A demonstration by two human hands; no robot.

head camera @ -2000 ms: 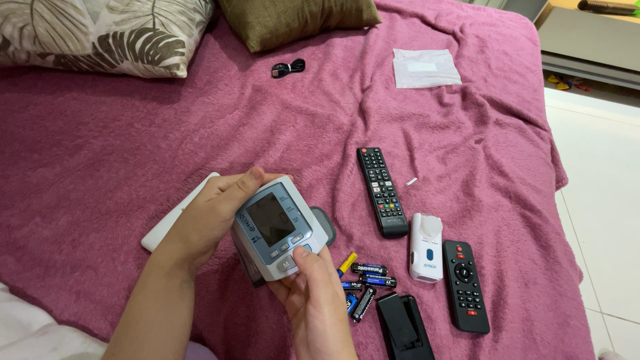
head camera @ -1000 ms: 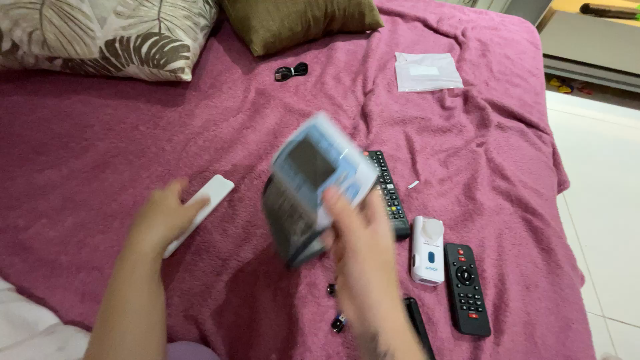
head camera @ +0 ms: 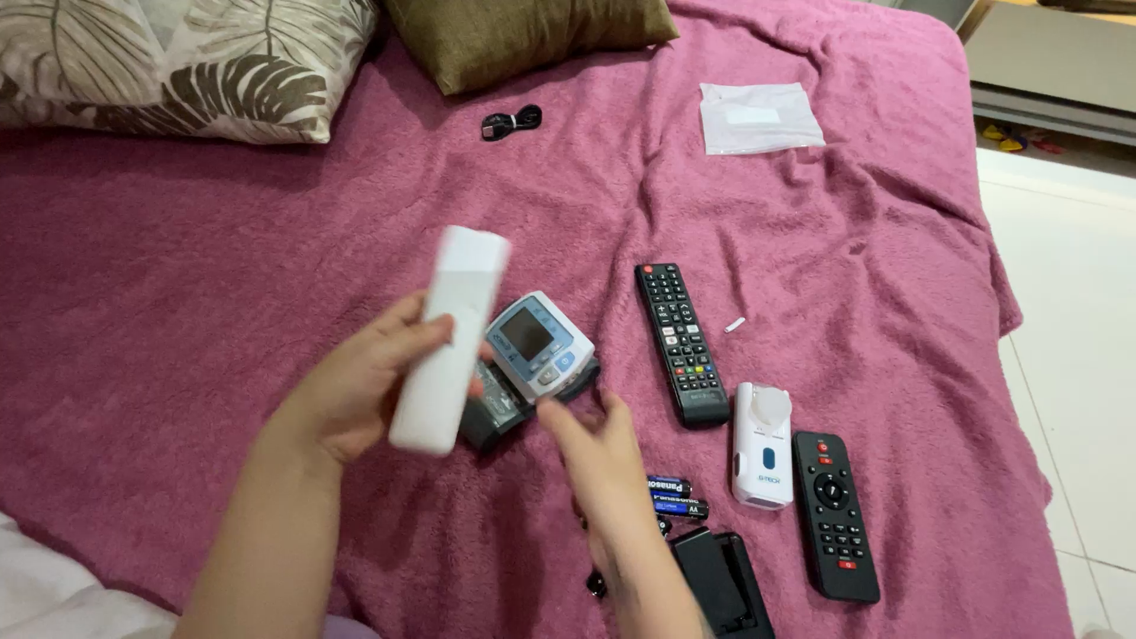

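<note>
My left hand [head camera: 373, 373] holds a long white plastic case or remote [head camera: 454, 342], slightly blurred, raised over the blanket. Just right of it lies a wrist blood pressure monitor [head camera: 540, 344] with a grey screen and a dark cuff [head camera: 497, 408]. My right hand [head camera: 596, 453] is beside the monitor's lower edge, fingers apart, with nothing seen in it. Below and right of that hand are several blue AA batteries [head camera: 679, 506], partly hidden by the hand and forearm, and a black plastic device [head camera: 723, 577] at the bottom edge.
On the pink blanket [head camera: 222, 266] lie a black TV remote [head camera: 682, 346], a white G-Tech device [head camera: 763, 448], a smaller black remote [head camera: 836, 515], a small white strip [head camera: 735, 326], a coiled black cable [head camera: 512, 122] and a plastic bag [head camera: 761, 119]. Two pillows [head camera: 532, 35] rest at the back.
The monitor, held in both hands at first and then in my right hand, now lies on the blanket, released. My left hand has lifted the white object that lay at the left.
</note>
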